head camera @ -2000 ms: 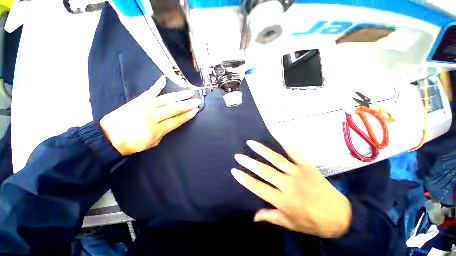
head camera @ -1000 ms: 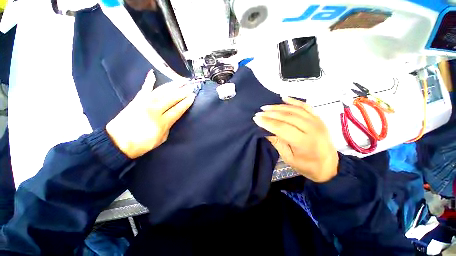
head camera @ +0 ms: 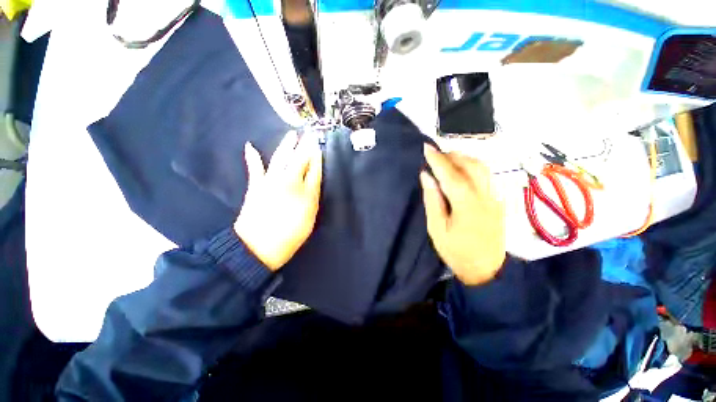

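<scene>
A dark navy garment panel [head camera: 353, 228] lies on the white machine table, under the presser foot and needle [head camera: 320, 129]. My left hand [head camera: 284, 202] lies flat on the panel just left of and below the foot, fingertips close to it, thumb apart. My right hand [head camera: 465, 212] is at the panel's right edge, fingers bent down on the cloth; the fingertips are partly hidden, so I cannot tell whether they pinch it. The cloth between my hands has soft folds. The tension dial [head camera: 359, 114] sits right of the needle.
The white sewing machine head [head camera: 549, 35] spans the top. A black phone [head camera: 465, 104] lies on the bed. Red-orange scissors [head camera: 559, 204] and yellow-handled snips [head camera: 585, 177] lie to the right. A dark loop [head camera: 141, 39] is at top left. Blue cloth [head camera: 624, 261] is heaped below the table's right end.
The panel has turned and spreads further left. My left hand has moved right and now points more upward. My right hand has moved from flat on the cloth up to its right edge.
</scene>
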